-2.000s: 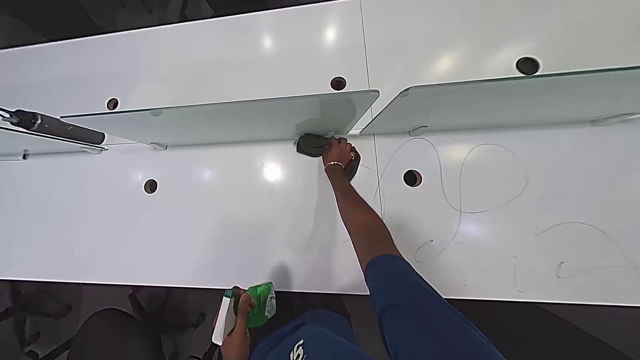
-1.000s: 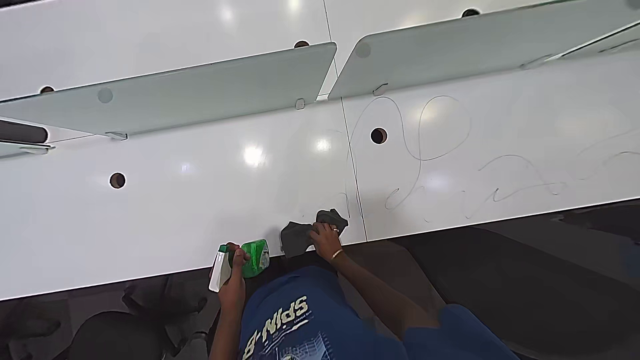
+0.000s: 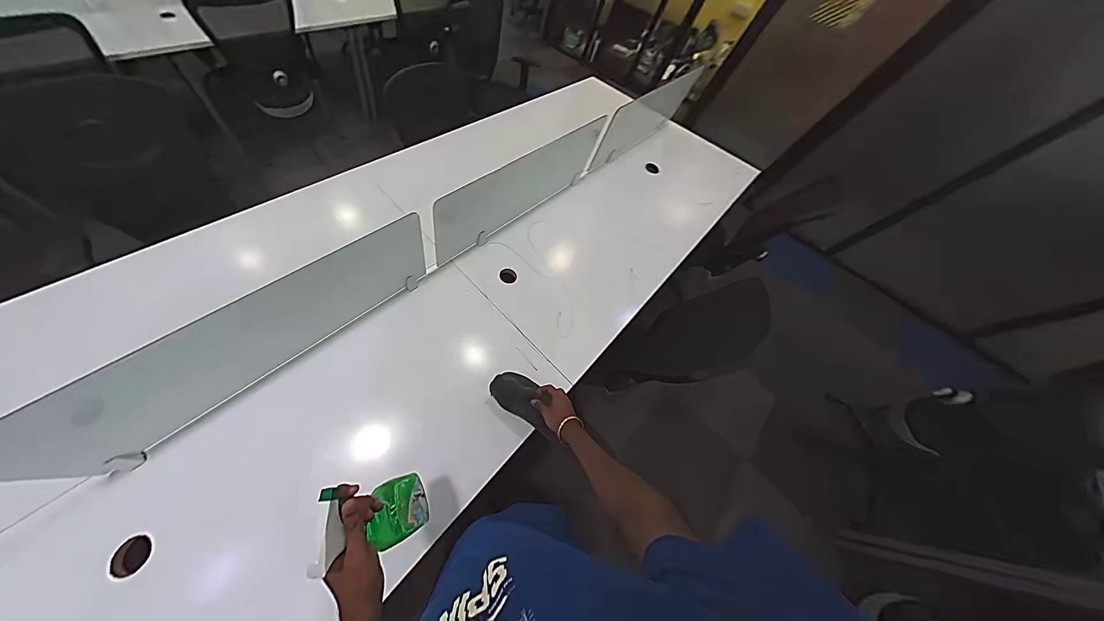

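My left hand (image 3: 355, 526) is wrapped around a spray bottle of green liquid (image 3: 398, 512), tilted on its side above the near edge of the white desk (image 3: 285, 423). A dark cloth (image 3: 516, 393) lies against the desktop near the same edge, and my right hand (image 3: 554, 409), with a bracelet at the wrist, grips its near end. Thin curved marks (image 3: 565, 321) show on the desktop beyond the seam to the right of the cloth.
Frosted glass partitions (image 3: 285, 302) run along the middle of the desk. Round cable holes (image 3: 508, 276) pierce the top. Dark office chairs (image 3: 703, 332) stand by the right side, others behind the far side. A dark panelled wall (image 3: 966, 172) rises at the right.
My right hand and the cloth came from beside the partition to the desk's near edge and remain near it. The left hand keeps the bottle. The view has swung strongly, now showing the desk's far end.
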